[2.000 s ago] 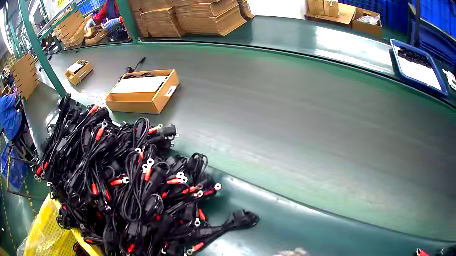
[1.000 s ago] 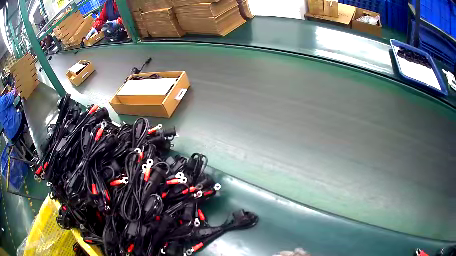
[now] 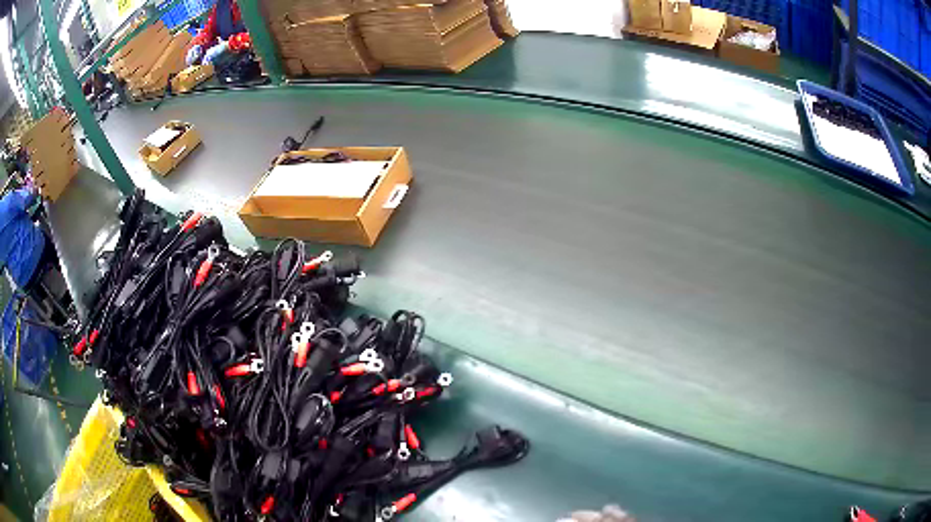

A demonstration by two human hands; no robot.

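A big heap of ring terminal leads [image 3: 255, 377], black with red sleeves and silver rings, lies on the near left ledge. One lead end sticks out to the right. An open brown inner box [image 3: 306, 217] with a pale insert [image 3: 325, 179] sits on the belt beyond the heap. Black cable lies along its far side and sticks out past it. A smaller open box [image 3: 169, 149] is farther left. A pale grey patch, seemingly gloved fingers, is cut off by the bottom edge right of centre. I cannot tell which hand it is or whether it holds anything.
A yellow crate [image 3: 102, 479] is under the heap. A bit of red and black lead [image 3: 863, 514] shows at the bottom right corner. Flattened cartons [image 3: 393, 39] and a blue tray [image 3: 855, 138] are on the far side. A person [image 3: 219, 41] is at far left.
Both boxes on the belt have moved to the right, the nearer one more clearly and slightly closer. The far person's hands have shifted. The heap has not moved.
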